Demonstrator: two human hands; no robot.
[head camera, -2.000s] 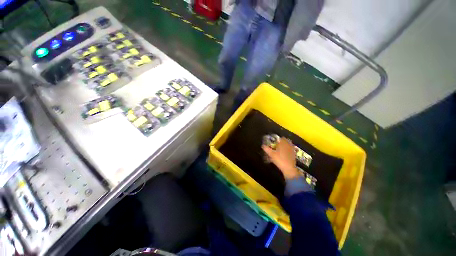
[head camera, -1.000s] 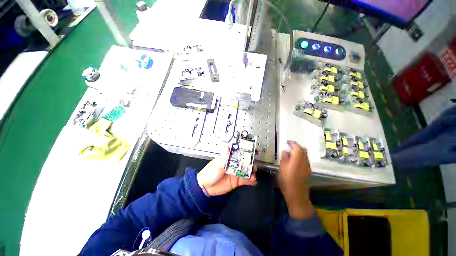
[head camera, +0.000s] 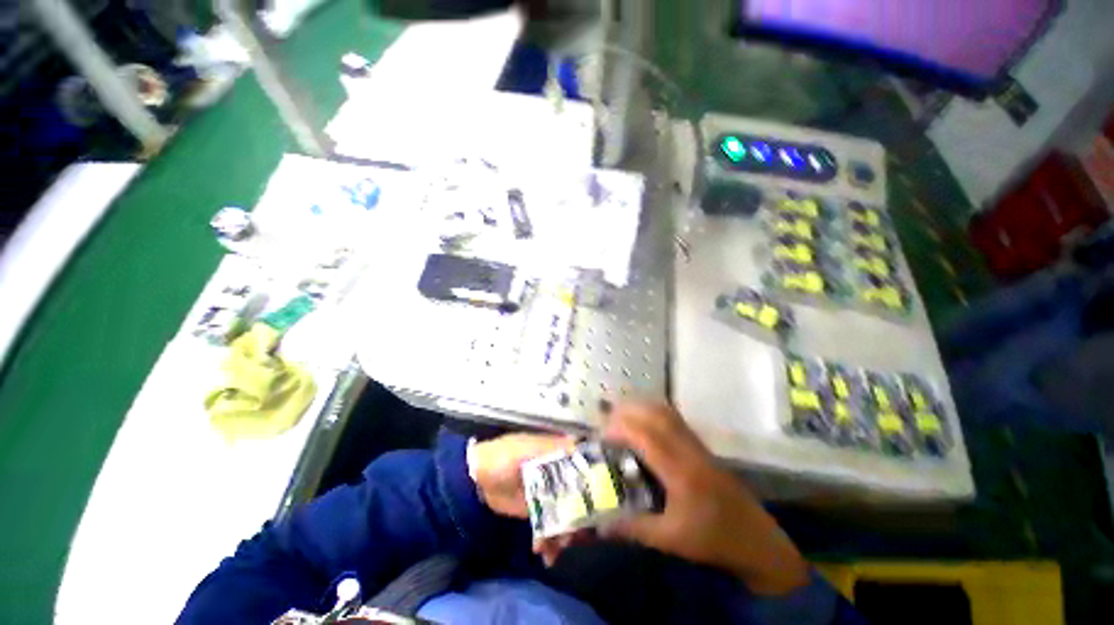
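Note:
A power supply board (head camera: 572, 492) with a yellow block is held between my two hands, low in the centre. My left hand (head camera: 511, 474) grips its left side. My right hand (head camera: 690, 494) is at its right end with fingers around the edge; the hand is somewhat blurred. More power supply boards (head camera: 865, 409) lie in rows on the light machine table (head camera: 733, 379) at the right. A dark fixture block (head camera: 467, 281) sits on the perforated work plate (head camera: 626, 354).
A yellow cloth (head camera: 259, 385) lies on the left bench (head camera: 147, 488). A control panel (head camera: 776, 155) with lit buttons and a monitor (head camera: 904, 31) are at the upper right. A yellow crate (head camera: 1020, 592) is at the lower right edge.
The view has swung from the crate to the bench. The board has turned in my left hand, and my right hand has moved left from beside it to hold its right end.

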